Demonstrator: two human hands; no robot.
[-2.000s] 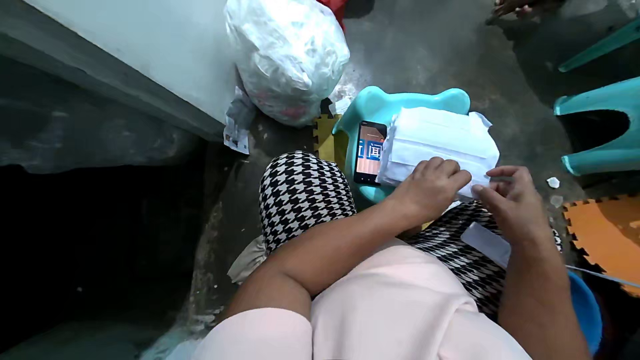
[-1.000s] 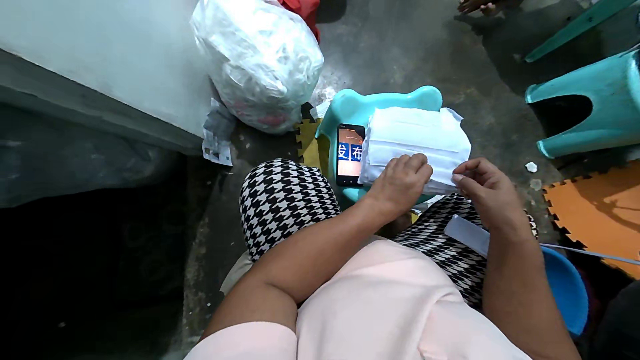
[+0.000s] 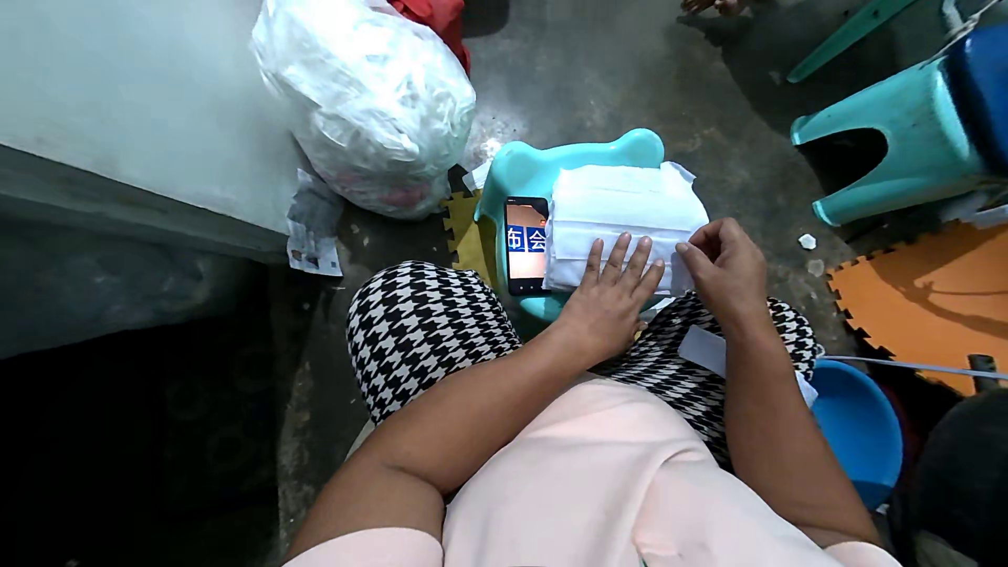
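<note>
A stack of white paper or cloth sheets lies on a turquoise plastic stool in front of my knees. My left hand rests flat on the near edge of the stack, palm down with fingers spread. At the near right corner, my right hand pinches the edge of a white sheet between thumb and forefinger. A smartphone with its screen lit lies on the stool, touching or close to the left side of the stack. A pale flat piece lies on my right thigh, partly behind my right forearm.
A stuffed clear plastic bag stands beyond my left knee, by a pale wall. Another turquoise stool is at the right, above an orange foam mat. A blue basin sits beside my right leg. Part of a person's foot shows at the top.
My left hand has gone from bent fingers to lying flatter and more spread on the stack. My right hand stays at its right corner. The view has shifted somewhat.
</note>
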